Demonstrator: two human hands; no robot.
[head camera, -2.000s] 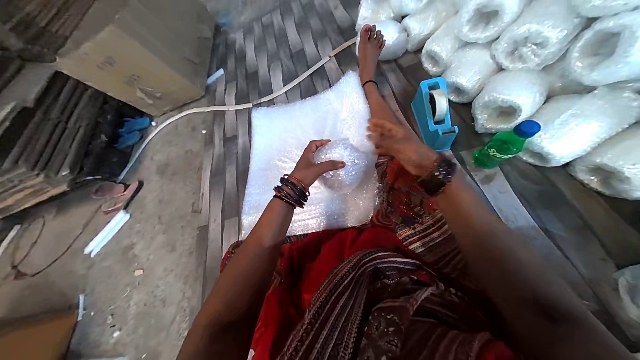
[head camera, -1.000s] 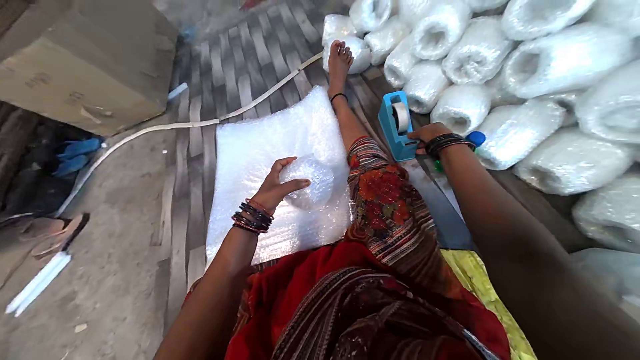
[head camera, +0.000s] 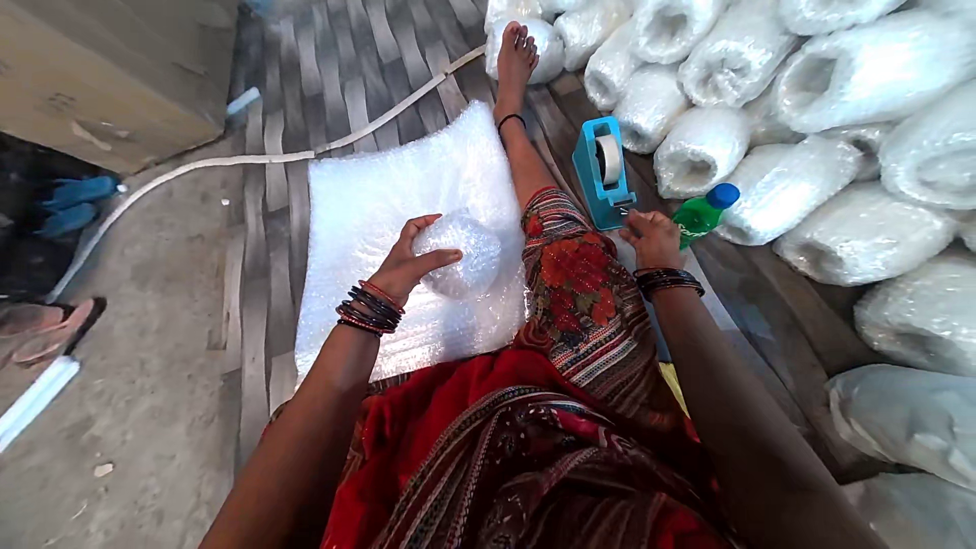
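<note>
A rounded bundle in bubble wrap (head camera: 465, 255) rests on a stack of bubble wrap sheets (head camera: 366, 202) in front of me. My left hand (head camera: 415, 259) holds the bundle from its left side, thumb on top. To the right stands a blue tape dispenser (head camera: 591, 171) with a roll of tape (head camera: 608, 160) in it. My right hand (head camera: 654, 238) is at the dispenser's near, cutting end, with thumb and fingertips pinched together; a small piece of tape seems to be between them. What is inside the bundle cannot be made out.
A green plastic bottle with a blue cap (head camera: 698, 217) lies just beyond my right hand. Many wrapped rolls (head camera: 820, 171) are piled at the right. My bare foot (head camera: 517, 61) extends past the sheets. A pale strip (head camera: 381, 118) crosses the mat; a cardboard box (head camera: 114, 84) and sandals (head camera: 57, 335) are at left.
My right hand has moved from near the bundle to the right, to the end of the tape dispenser. My left hand has stayed on the bundle.
</note>
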